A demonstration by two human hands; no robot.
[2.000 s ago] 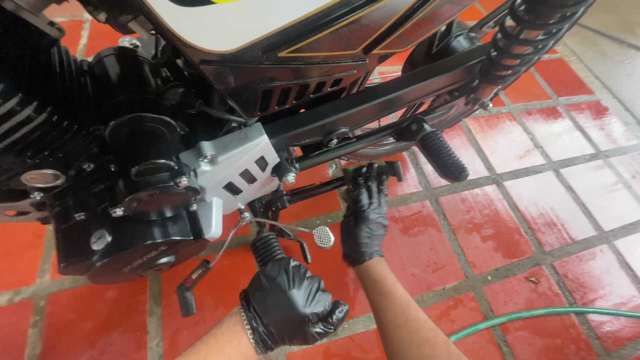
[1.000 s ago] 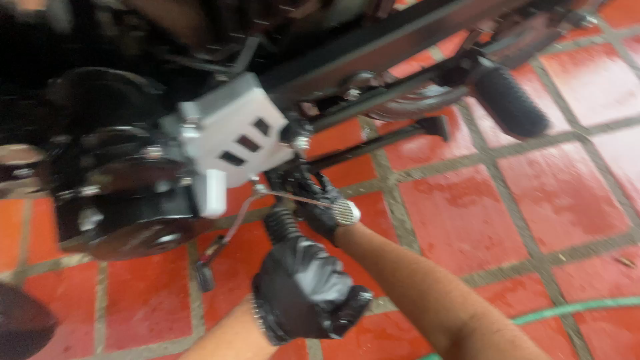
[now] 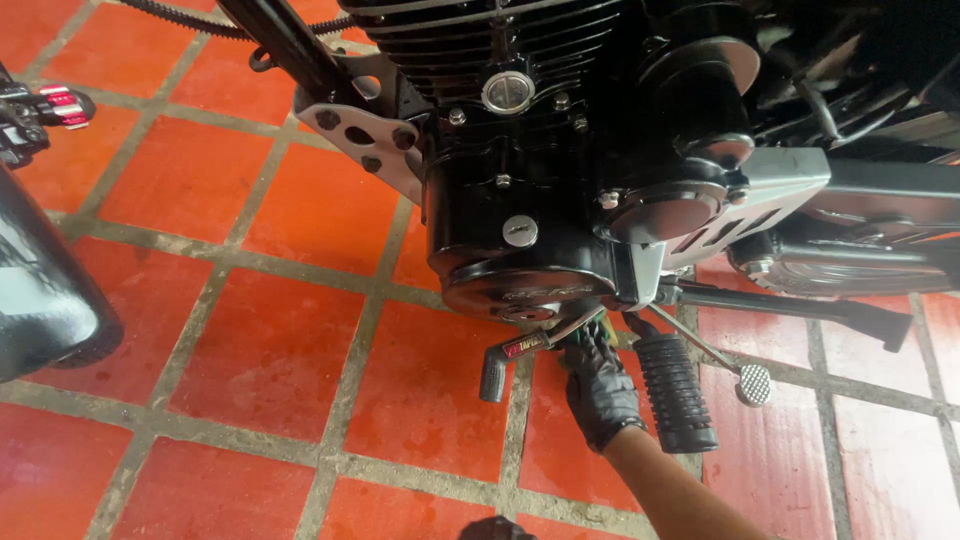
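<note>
My right hand (image 3: 604, 397), in a black glove, reaches under the engine's round side cover (image 3: 532, 289) between the rubber-sleeved gear shift lever (image 3: 517, 349) and the ribbed rubber footpeg (image 3: 675, 394). Its fingers close on what looks like a green and yellow sponge (image 3: 606, 330), mostly hidden by the glove and the engine. At the bottom edge only a black-gloved piece of my left hand (image 3: 496, 529) shows; its fingers are too cut off to read. A textured metal pedal pad (image 3: 754, 385) sits right of the footpeg.
The side stand (image 3: 802, 307) extends rightward below the silver guard (image 3: 780, 187). The finned cylinder (image 3: 487, 37) rises above, beside a bolted frame bracket (image 3: 360, 135). A black, shiny rounded part (image 3: 52, 292) juts in at the left. Red floor tiles (image 3: 270, 352) lie below.
My left hand has left the footpeg and is now at the bottom edge. My right hand has gone from the side stand to under the engine. The view has swung toward the engine's front.
</note>
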